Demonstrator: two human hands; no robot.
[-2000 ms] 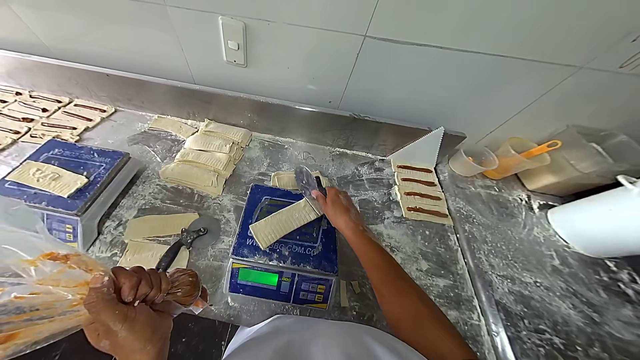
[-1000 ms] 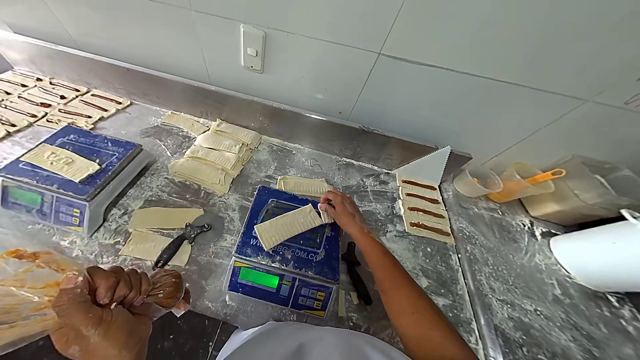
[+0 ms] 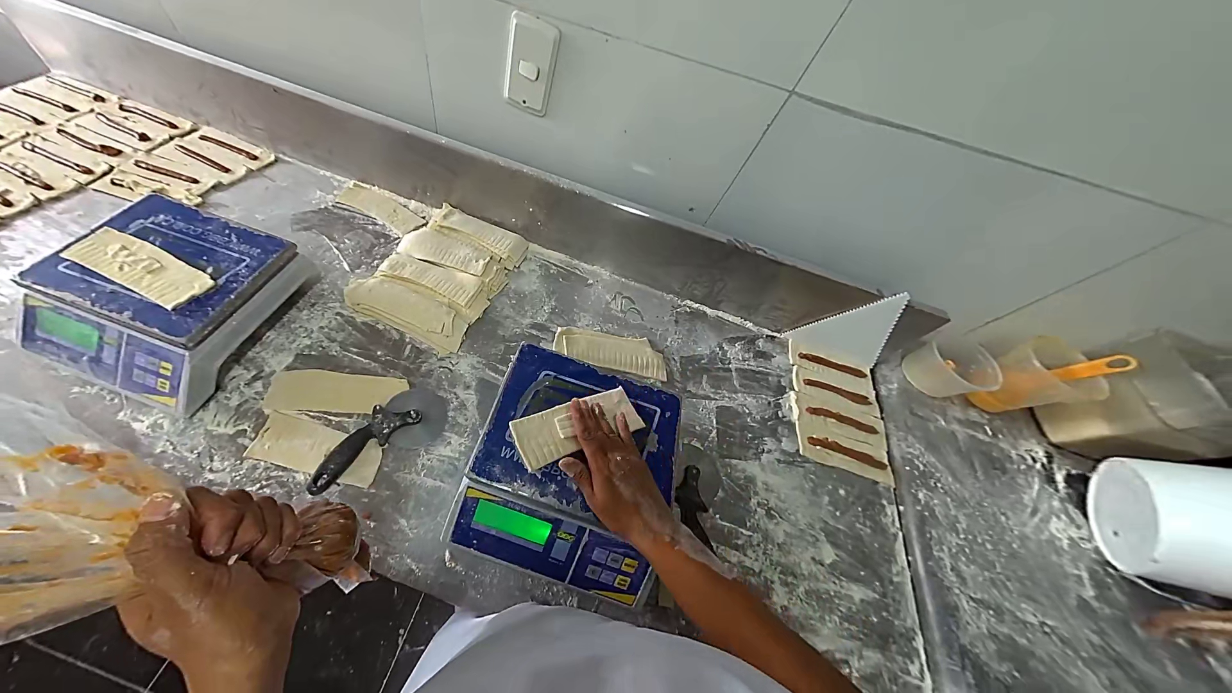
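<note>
My left hand (image 3: 217, 577) grips the gathered neck of a clear plastic bag (image 3: 77, 529) smeared with orange-brown filling; a brown mass bulges beyond the fingers. My right hand (image 3: 611, 472) lies palm down on a pale dough strip (image 3: 539, 438), fingertips over a small dough piece, on the blue digital scale (image 3: 577, 491) with a lit green display. Right of that scale lies a dark-handled tool (image 3: 691, 500), partly hidden by my wrist. Another dough strip (image 3: 611, 353) sits behind the scale. A wheel cutter (image 3: 366, 443) rests against two flat dough pieces (image 3: 332, 393) at left.
A second scale (image 3: 154, 289) carries a dough strip. Stacked dough strips (image 3: 433, 274) and filled dough pieces (image 3: 96, 144) lie beyond. At right are four brown-striped pieces (image 3: 842, 414), a white toothed scraper (image 3: 857, 327), plastic cups (image 3: 948, 369), and a white container (image 3: 1155, 525). A blurred shape, possibly a hand, enters lower right.
Two seconds ago my right hand held a wheel cutter over the scale; the cutter was then set down right of it. My right hand has moved from the strip's right end to rest flat on it.
</note>
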